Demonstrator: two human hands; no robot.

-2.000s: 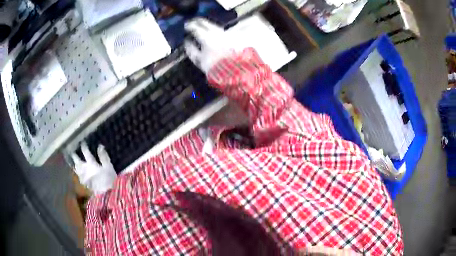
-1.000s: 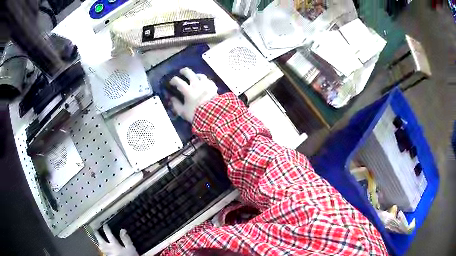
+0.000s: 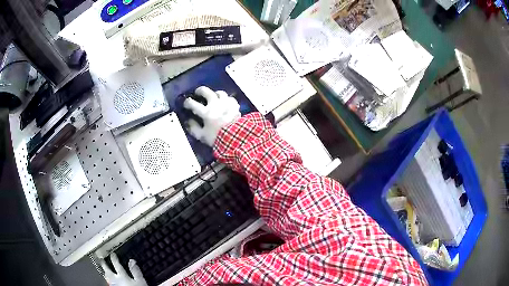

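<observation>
My right hand (image 3: 212, 114), in a white glove, lies over a small black mouse (image 3: 195, 100) on the dark blue mouse pad (image 3: 215, 72); the hand hides most of the mouse. My left hand (image 3: 124, 272), also gloved, is at the left end of the black keyboard (image 3: 187, 223), fingers apart, cut off by the bottom edge. White speaker grille panels lie left of the pad, one (image 3: 155, 155) near the keyboard and another (image 3: 131, 96) behind it. A further panel (image 3: 267, 75) lies right of the pad. One more panel (image 3: 66, 177) lies on the perforated worktable (image 3: 111, 187).
A long pale-wrapped unit (image 3: 195, 38) and a blue button panel (image 3: 124, 8) lie at the back. Newspaper (image 3: 357, 17) with white panels covers part of the green table (image 3: 350, 125). A blue bin (image 3: 385, 162) holding upright white panels stands at the right.
My right hand has moved from the right side of the pad, near a white panel, onto the mouse. The view has shifted, showing more of the bench's far side. My left hand stays by the keyboard.
</observation>
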